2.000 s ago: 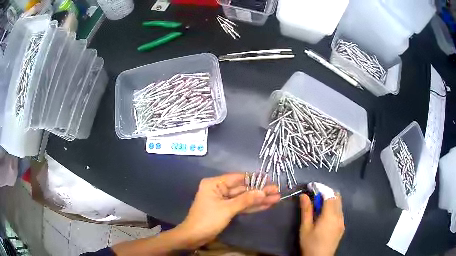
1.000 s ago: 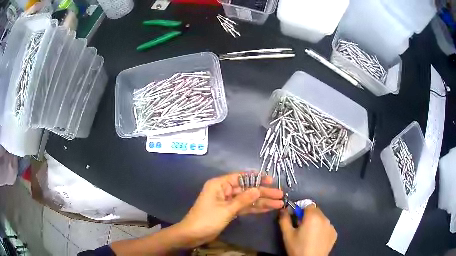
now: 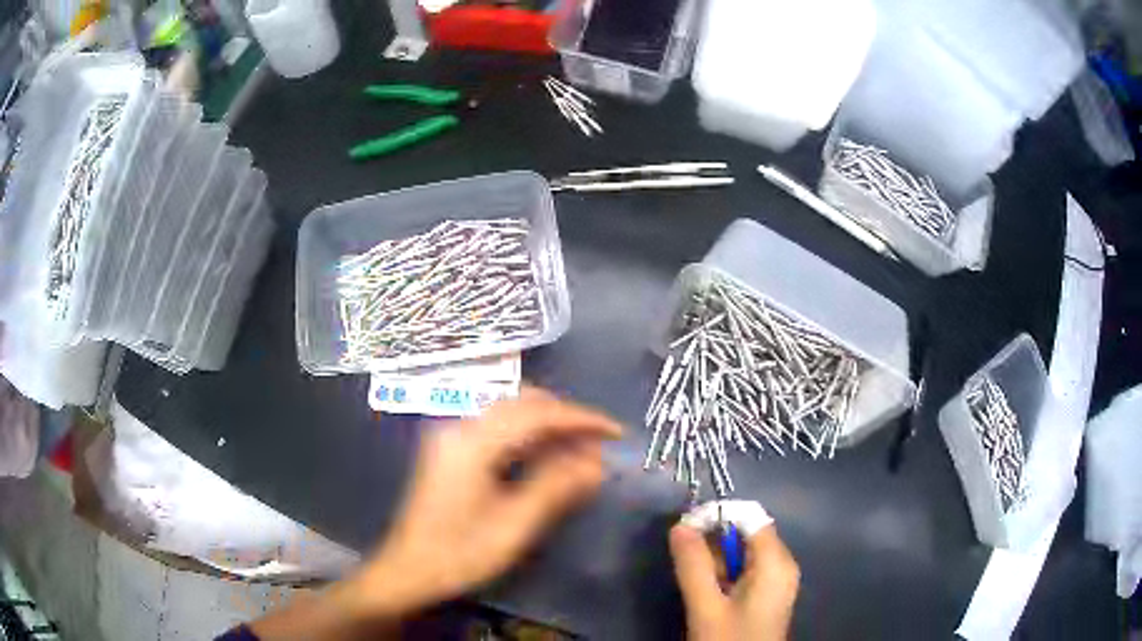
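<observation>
My left hand [image 3: 495, 495] is blurred, in front of the scale [image 3: 445, 386]; whether it holds pins cannot be told. My right hand [image 3: 739, 595] is closed on a short blue tool [image 3: 731, 548], with a white wrap [image 3: 726, 513] at its fingertips. Just beyond it, metal pins [image 3: 751, 376] spill from a clear supply tub [image 3: 814, 282] lying tipped on its side. A clear collecting tub [image 3: 551, 269] with many pins stands upright on the white scale. The scale's lit display is partly visible below the tub.
Nested clear tubs [image 3: 207, 251] stand far left. Green-handled pliers [image 3: 407, 138], tweezers [image 3: 645, 177] and a few loose pins [image 3: 574, 107] lie at the back. Small tubs of pins [image 3: 989, 432] and a paper strip [image 3: 1064, 376] are on the right. A white rod [image 3: 827, 213] lies upper right.
My left hand has moved left, away from the right hand, and the pins fanned in it no longer show clearly. My right hand has moved slightly left with the blue tool. The view has shifted slightly.
</observation>
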